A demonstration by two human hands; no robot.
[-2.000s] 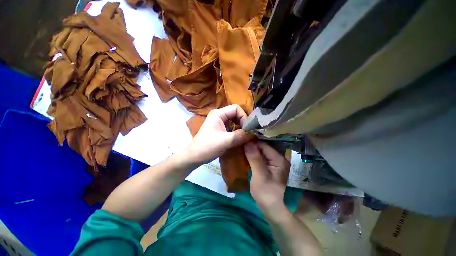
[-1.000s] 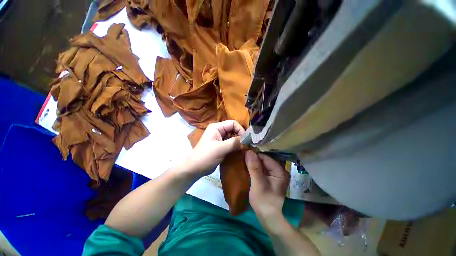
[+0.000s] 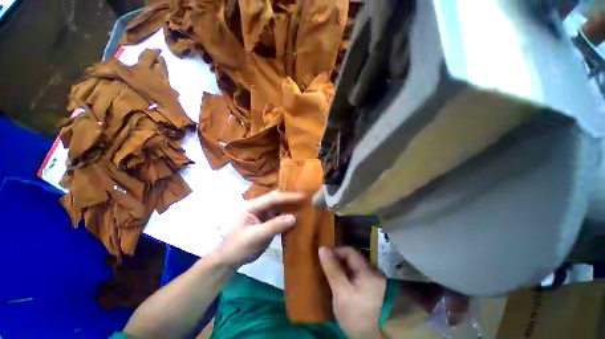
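A long rust-brown fabric piece (image 3: pixel 305 265) lies flat under the machine's edge and hangs over the table's front edge. My left hand (image 3: pixel 255 228) is at its left side, fingers over the fabric with the thumb on it. My right hand (image 3: pixel 351 285) is at its lower right edge, thumb and fingers pinching that edge. The cream-grey sewing machine head (image 3: pixel 458 198) fills the right and hides the needle area.
A separate rust-brown pile (image 3: pixel 126 145) lies on the left of the white table (image 3: pixel 179 225). A larger brown heap (image 3: pixel 265 40) is beyond the hands. A blue bin (image 3: pixel 46 245) is at lower left. A cardboard box (image 3: pixel 550 311) is at lower right.
Both hands have moved away from the needle area toward the wearer and now sit apart. The fabric piece is spread out longer and flatter. The view has shifted, showing more of the machine.
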